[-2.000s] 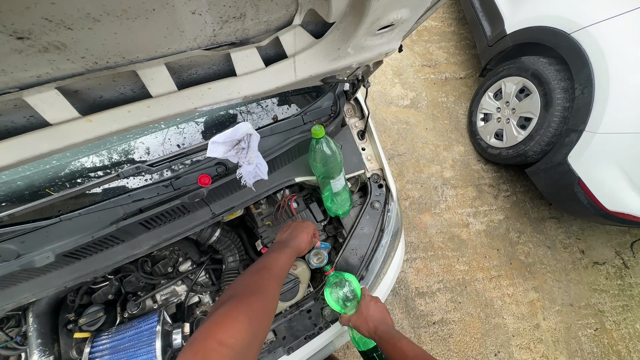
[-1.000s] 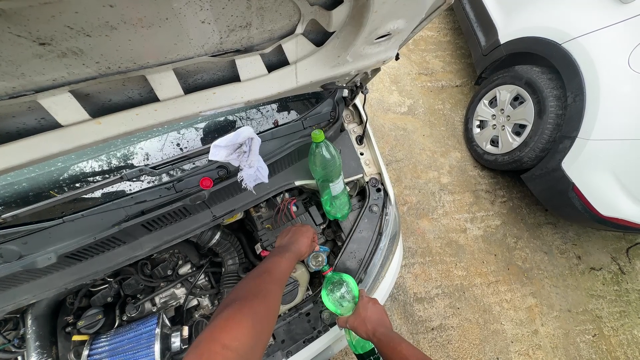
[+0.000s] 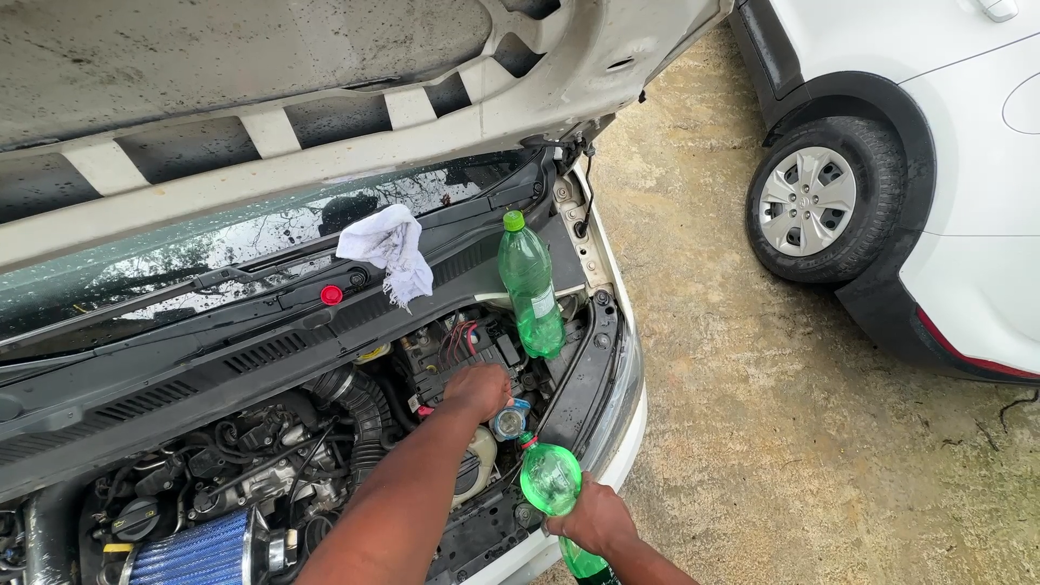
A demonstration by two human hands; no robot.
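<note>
My right hand (image 3: 597, 518) grips a green plastic bottle (image 3: 551, 479) round its middle. That bottle is tilted, its neck at the rim of a small blue funnel or strainer (image 3: 509, 423) over the engine bay. My left hand (image 3: 481, 390) is closed at the blue piece's upper edge and seems to hold it; the fingertips are hidden. A second green bottle (image 3: 530, 284) with a green cap stands behind, with some clear liquid hard to judge. A white cloth (image 3: 390, 248) and a red bottle cap (image 3: 331, 295) lie on the cowl near the windscreen.
The raised bonnet (image 3: 325, 146) spans the upper left. A blue pleated air filter (image 3: 195, 552), a ribbed black hose (image 3: 357, 406) and the battery area with red wires (image 3: 467, 337) are in the engine bay. A white car's wheel (image 3: 829, 199) stands on the concrete at right.
</note>
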